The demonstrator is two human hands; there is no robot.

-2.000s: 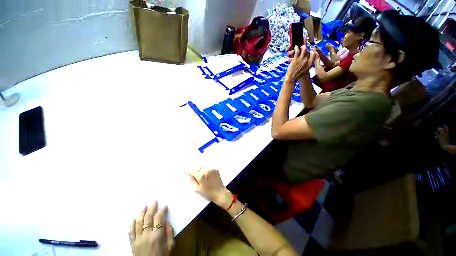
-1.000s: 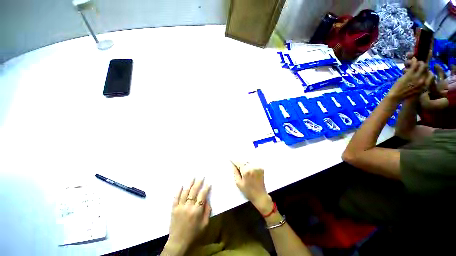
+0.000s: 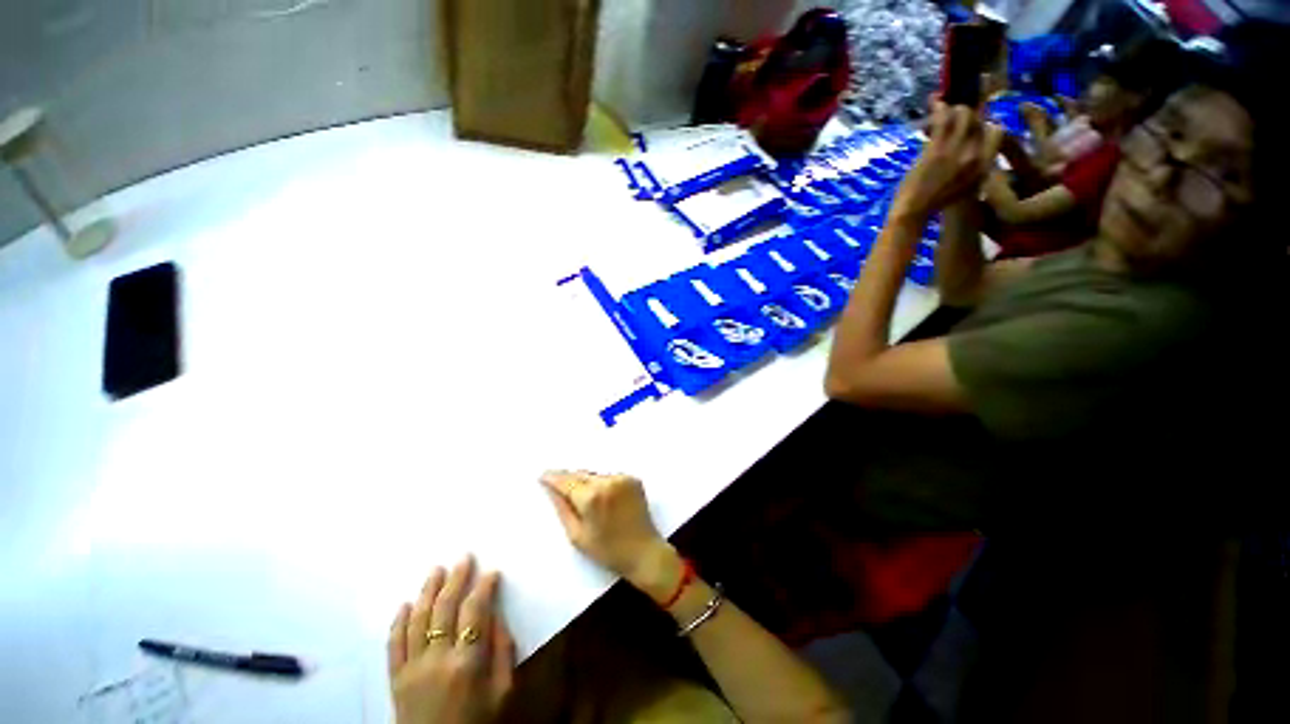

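My left hand (image 3: 453, 648) lies palm down on the white table near its front edge, fingers slightly apart, holding nothing. My right hand (image 3: 608, 521) rests on the table ahead and to the right of it, fingers curled in, with no object visible in it. Filled blue trays (image 3: 729, 314) with white plugs and coiled cables lie in a row beyond my right hand, touching neither hand. A white and blue box (image 3: 616, 318) lies at the near end of the row. A black pen (image 3: 222, 658) lies left of my left hand.
A phone (image 3: 142, 328) and small stand (image 3: 88, 234) are at the left. A brown paper bag (image 3: 521, 71), more boxes (image 3: 736, 205) and a red bag (image 3: 799, 78) are farther back. A person (image 3: 1089, 340) sits at the right holding up a phone (image 3: 966, 64); another is beyond.
The camera view has swung right, then left, and now partly back. The person at the right has turned their head towards the camera. My hands stay resting on the table.
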